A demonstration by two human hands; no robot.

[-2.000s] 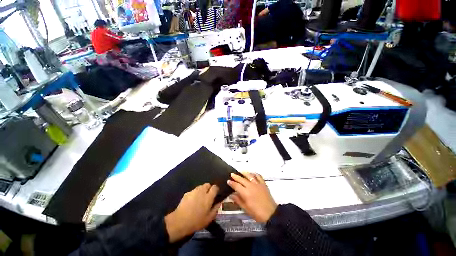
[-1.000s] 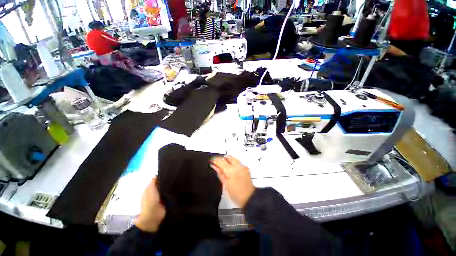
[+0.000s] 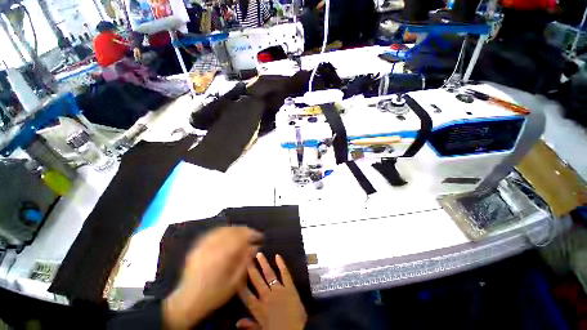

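Note:
A dark cut panel (image 3: 280,222) lies at the table's front edge, left of the machine bed, its lower part hanging towards me. My left hand (image 3: 215,267) is blurred over the panel's middle, its fingertips near my right hand; whether it grips cloth cannot be told. My right hand (image 3: 273,290), with a ring, lies flat on the panel with fingers spread. The white lockstitch machine (image 3: 418,145) stands behind to the right. Its presser foot and needle (image 3: 301,171) are apart from the panel.
Long narrow panels (image 3: 119,200) lie at left over a blue edge. More dark cloth (image 3: 277,87) is heaped behind. Black strips (image 3: 360,177) hang at the machine. A plastic bag (image 3: 483,213) lies at right, a measuring tape (image 3: 412,261) along the front edge. A person in red (image 3: 111,48) sits far left.
The panel, earlier held folded up between both hands, now lies flatter at the table edge. My left hand has come over it and my right hand has moved down onto it.

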